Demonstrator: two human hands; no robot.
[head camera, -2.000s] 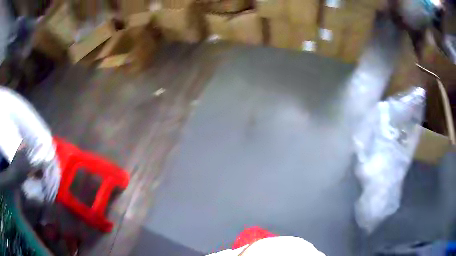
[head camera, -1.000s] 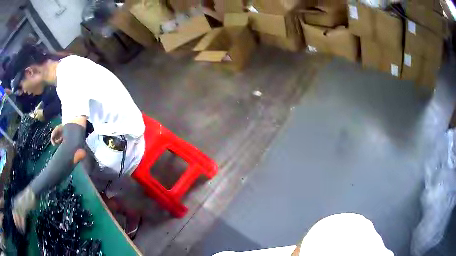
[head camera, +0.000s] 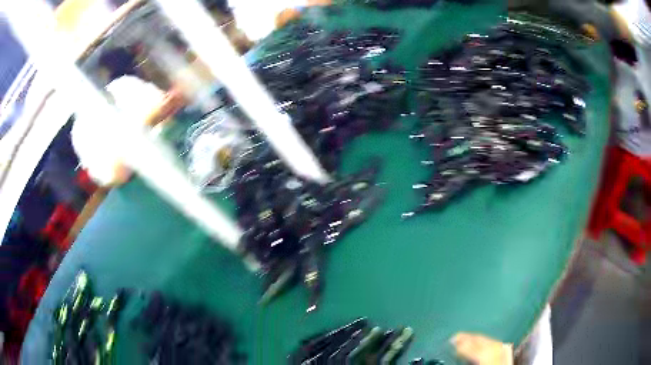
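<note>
The picture is blurred by motion. Slim black units lie heaped on the green bench (head camera: 421, 264), one heap in the centre (head camera: 285, 214) and a larger heap at the right (head camera: 485, 114). Along the bottom edge are a row of dark units (head camera: 339, 342), a dark pile (head camera: 182, 331) and units with yellow-green parts (head camera: 86, 321). My right hand (head camera: 482, 349) shows at the bottom right by the bench edge, cut off and blurred; I cannot tell whether it holds anything. My left hand is not in view.
Two white uprights (head camera: 250, 93) cross the upper left, with a crumpled clear bag (head camera: 214, 153) between them. A person in white (head camera: 118, 132) is at the far left side, others at the top. A red stool (head camera: 628, 203) stands beyond the right edge.
The view has swung from the floor, boxes and stool to the bench. The red stool now lies at the far right, and the heaps fill the middle. My right hand now shows at the bottom.
</note>
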